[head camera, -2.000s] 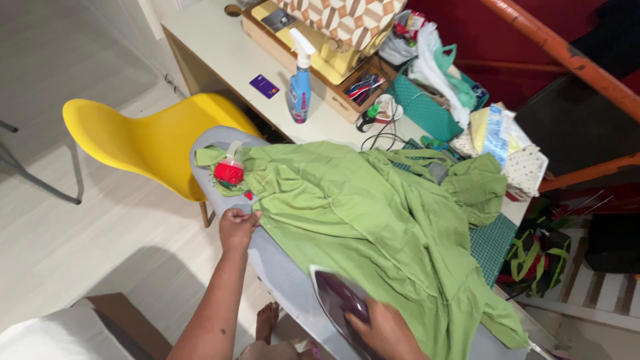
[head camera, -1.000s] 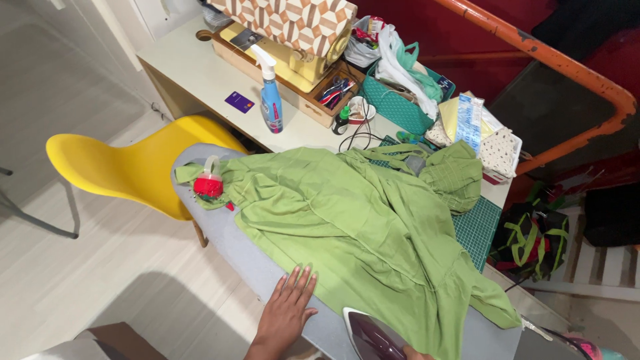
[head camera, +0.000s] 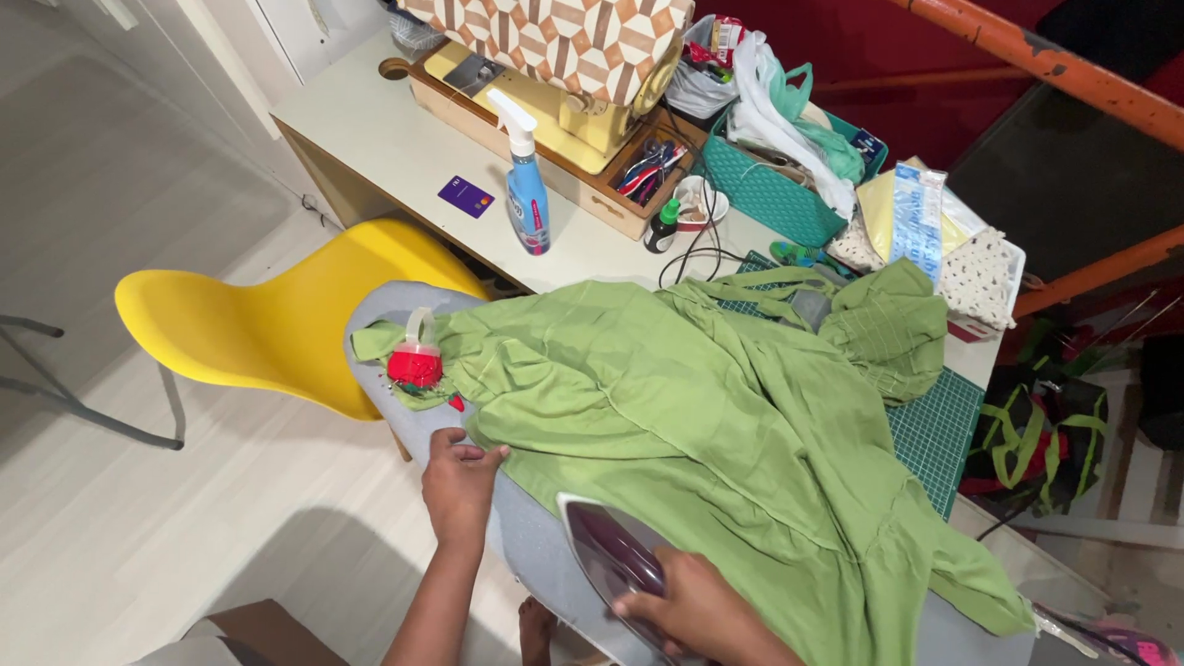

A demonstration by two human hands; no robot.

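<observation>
A green cloth garment (head camera: 647,388) lies rumpled across a grey ironing board (head camera: 536,536). My right hand (head camera: 694,601) grips the handle of a dark purple clothes iron (head camera: 615,550), whose tip rests at the garment's near edge. My left hand (head camera: 462,476) is at that same edge, nearer the board's rounded end, with thumb and fingers at the cloth; whether they pinch it cannot be told. Beyond it sits a red pincushion with a clear band (head camera: 415,363), on the garment's narrow end.
A white table (head camera: 370,129) behind carries a covered sewing machine (head camera: 592,120), a blue spray bottle (head camera: 528,199), a small dark bottle (head camera: 661,227), a teal basket (head camera: 772,190) and a green cutting mat (head camera: 939,439). A yellow chair (head camera: 250,324) stands left; an orange metal rail (head camera: 1064,69) crosses the upper right.
My left hand lay flat with spread fingers at the cloth's near edge one second ago; it is now farther toward the pincushion, fingers bent. The iron has moved up and left along the edge since then.
</observation>
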